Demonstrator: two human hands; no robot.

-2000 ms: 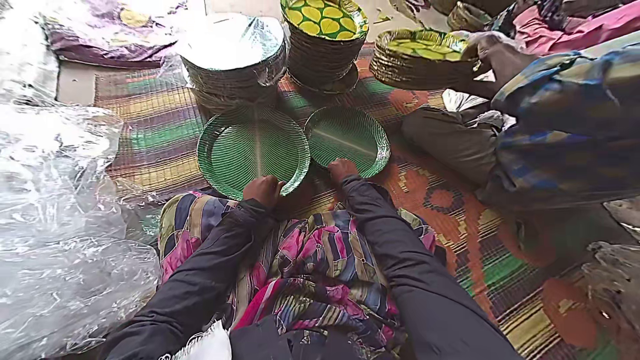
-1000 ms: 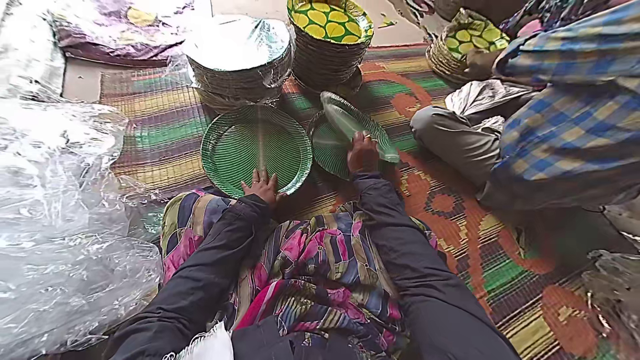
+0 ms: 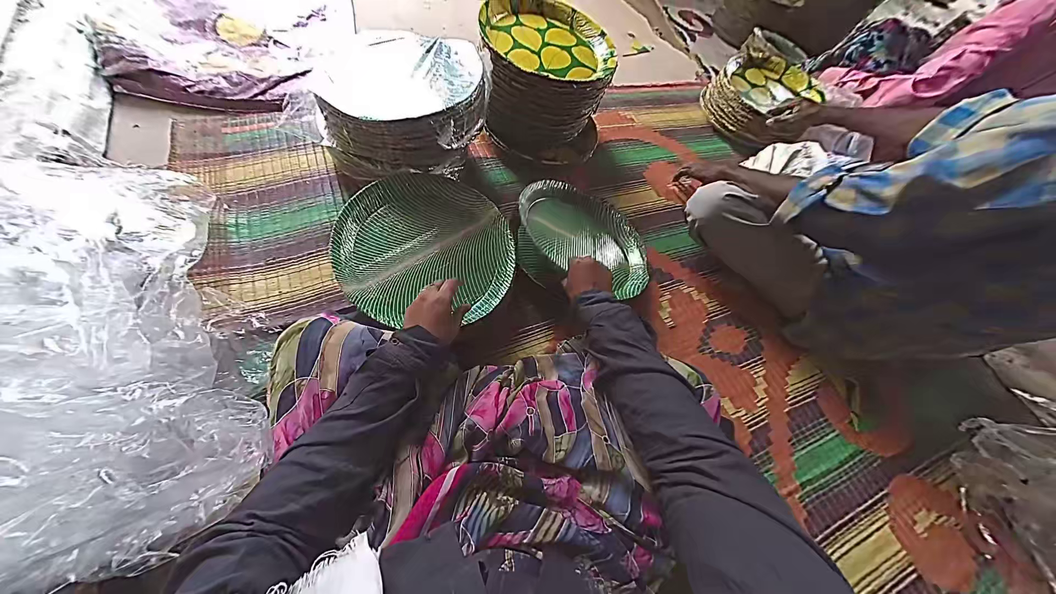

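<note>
Two round green leaf-patterned plates are before me on the woven mat. My left hand (image 3: 437, 312) rests at the near edge of the left green plate (image 3: 417, 239), fingers over its rim; whether it grips is unclear. My right hand (image 3: 587, 277) holds the near rim of the right green plate (image 3: 577, 227), which lies slightly tilted over another green rim. Behind the left plate stands a plastic-wrapped stack of silver plates (image 3: 400, 78). A stack of green plates with yellow spots (image 3: 544, 49) stands to its right.
Clear plastic sheeting (image 3: 107, 371) spreads along the left. On the right, a person in a checked garment (image 3: 932, 223) sits on the patterned mat (image 3: 726, 338), hands near a wrapped stack of yellow-spotted plates (image 3: 742, 99). More plastic (image 3: 1015, 478) lies at the lower right.
The plate in my right hand has come down from its steep tilt a second ago. The left plate's centre line has turned to a slant. The neighbour's spotted stack, held up two seconds ago, is lower.
</note>
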